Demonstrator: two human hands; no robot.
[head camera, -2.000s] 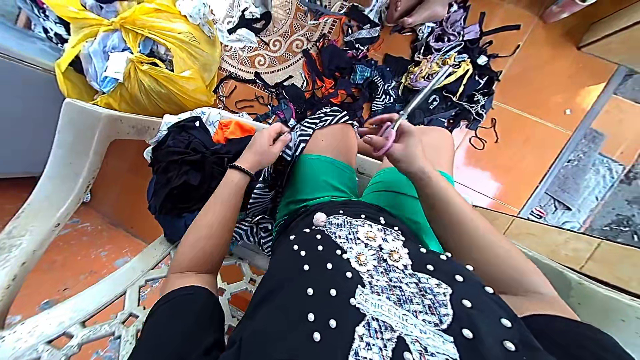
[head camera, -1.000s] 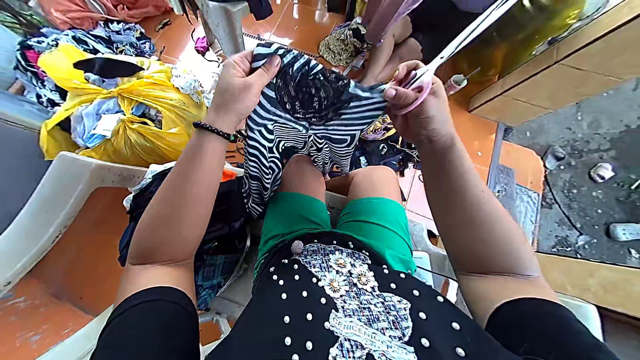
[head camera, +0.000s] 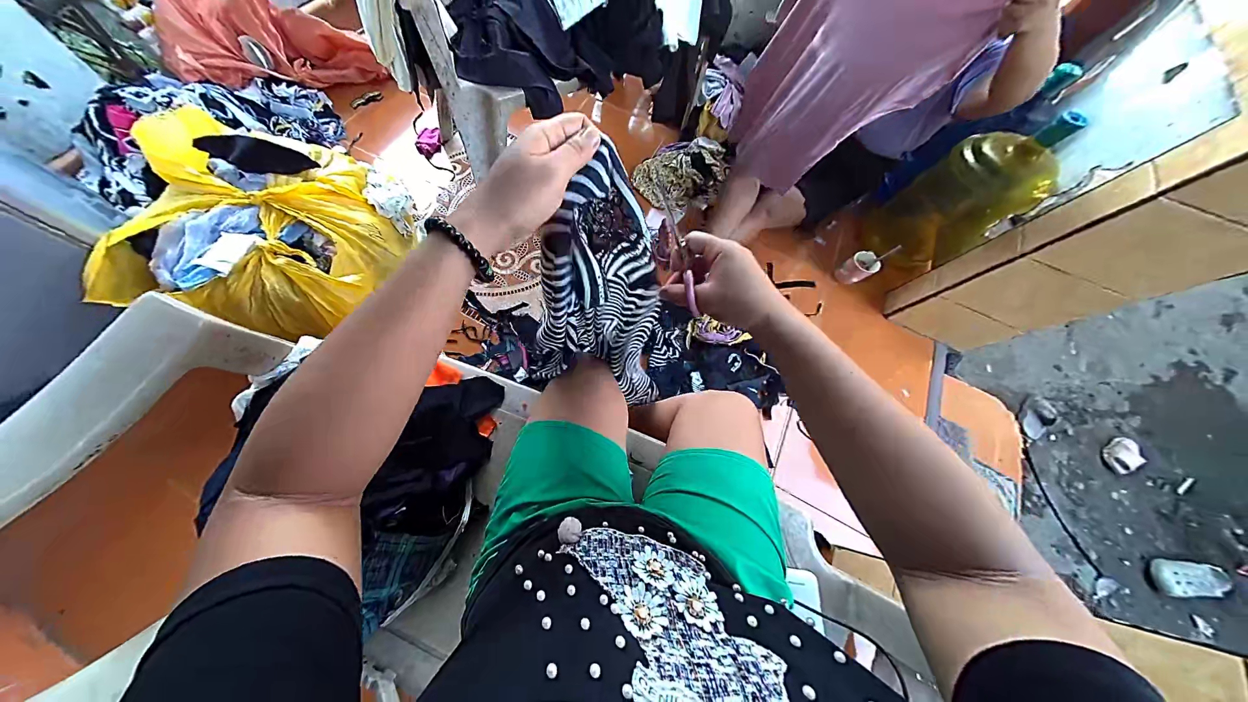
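Note:
My left hand (head camera: 534, 175) is raised and pinches the top edge of a black-and-white zebra-striped cloth (head camera: 609, 283), which has a dark patch near its top. The cloth hangs down to my knees. Just right of it, my right hand (head camera: 717, 278) grips scissors (head camera: 690, 291) by their pink handles, the blades pointing up beside the cloth. Whether the blades are open or closed is hard to tell. Dark cloth scraps (head camera: 726, 370) lie on the floor beyond my knees.
A yellow bag (head camera: 283, 283) stuffed with cloth stands at the left. Dark garments (head camera: 419, 458) lie beside my seat. A white plastic chair (head camera: 478, 107) bearing clothes stands ahead. Another person holds up a pink cloth (head camera: 829, 78) at upper right. A low tiled ledge (head camera: 1102, 244) runs along the right.
The striped cloth, on my lap two seconds ago, was stretched between both hands one second ago. Now it hangs from my left hand, and my right hand with the scissors is lower and nearer it.

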